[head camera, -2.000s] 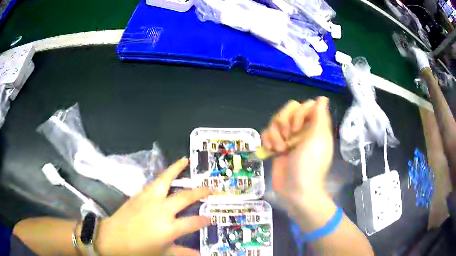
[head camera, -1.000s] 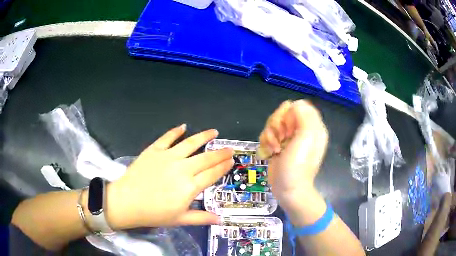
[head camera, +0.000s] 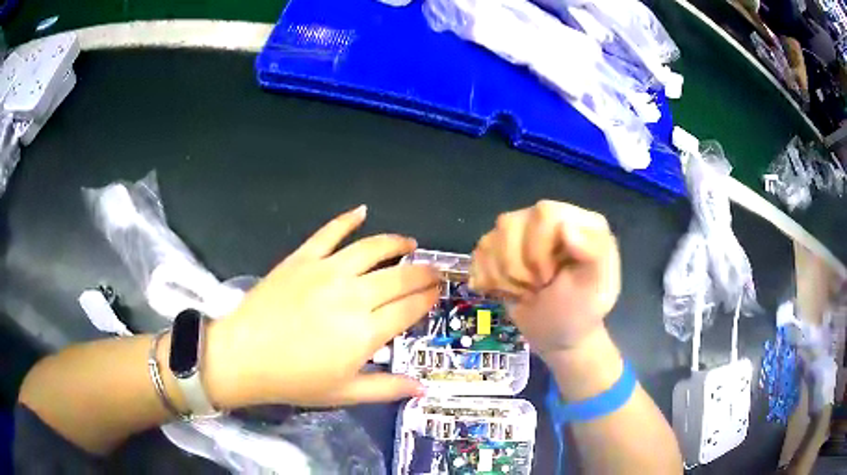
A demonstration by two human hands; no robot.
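Observation:
An open white socket housing point(head camera: 464, 378) lies in front of me, with a green circuit board, a yellow block and metal contacts inside. A second open housing point(head camera: 464, 405) lies directly below it, cut off by the frame's bottom edge. My left hand point(head camera: 311, 325) lies spread over the upper housing's left side, fingertips at its upper left part and thumb at its lower left edge. My right hand point(head camera: 553, 269) is curled over its upper right part, fingertips down at the contacts. Whatever its fingers may hold is hidden.
Stacked blue sheets point(head camera: 390, 70) bear bagged white cords point(head camera: 557, 60) at the back. A closed white power strip point(head camera: 713, 410) with bagged cord and blue small parts point(head camera: 782, 371) lie right. Another strip point(head camera: 39, 79) is upper left. Bagged cord point(head camera: 139, 237) and plug point(head camera: 102, 311) lie left.
The view has shifted, so the housings appear further right. My left hand has moved onto the upper housing's left side. The yellowish piece seen earlier in my right fingertips no longer shows.

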